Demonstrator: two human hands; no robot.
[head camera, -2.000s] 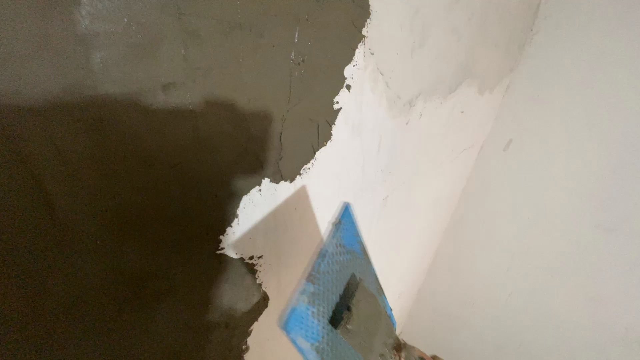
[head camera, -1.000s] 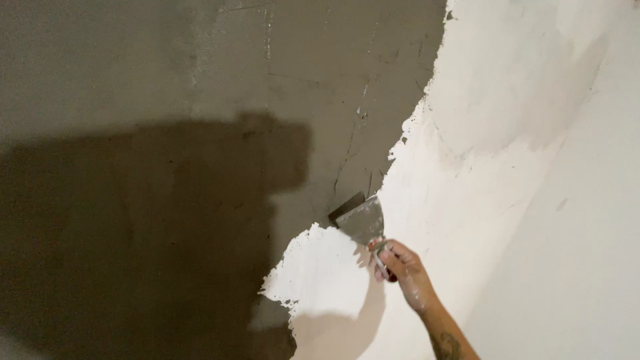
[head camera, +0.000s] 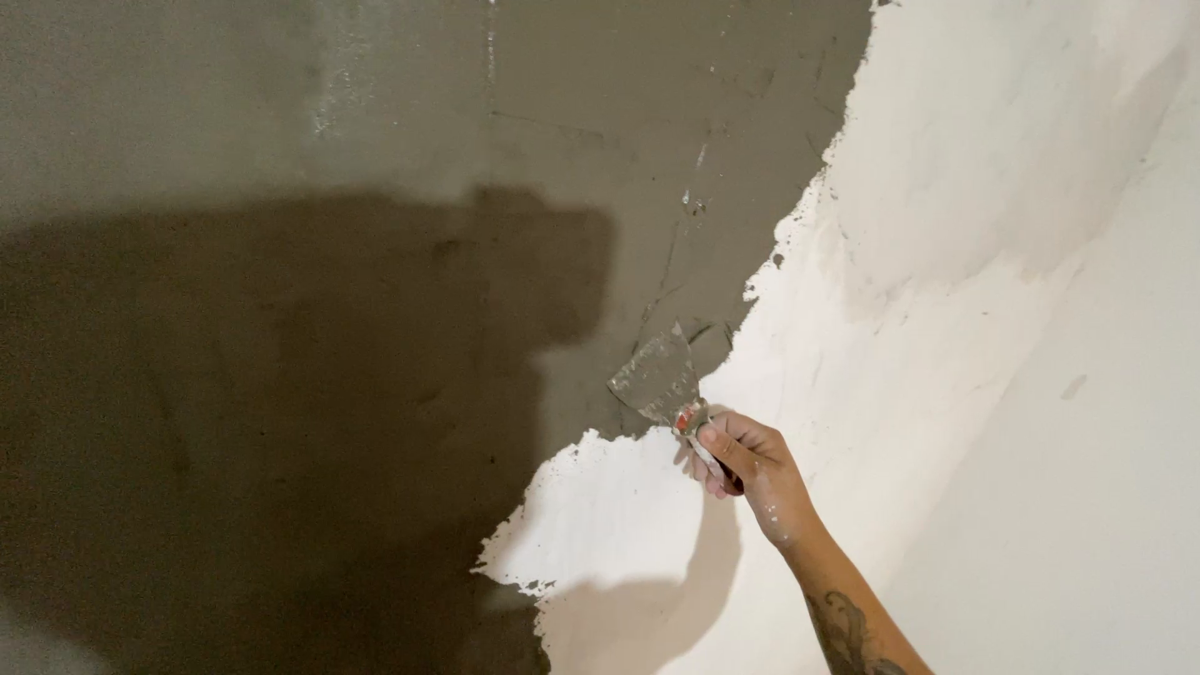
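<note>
My right hand (head camera: 741, 455) is closed around the handle of a putty knife (head camera: 661, 380), its metal blade pointing up and to the left and smeared with dried material. Behind the blade is bare grey wall (head camera: 572, 394), close to the ragged edge of the white plaster coat (head camera: 609, 506). Whether the blade touches the wall cannot be told. White specks dot my wrist. My left hand is not in view.
A large dark shadow (head camera: 328, 403) covers the left and lower part of the grey wall. Thin cracks and white marks run above the knife. At the right, the pale surface meets another smooth light wall (head camera: 1078, 525).
Two seconds ago a blue-edged plastering trowel was at the bottom; it is out of view now. The putty knife and my right hand came into view by one second ago, and the blade's angle has changed since.
</note>
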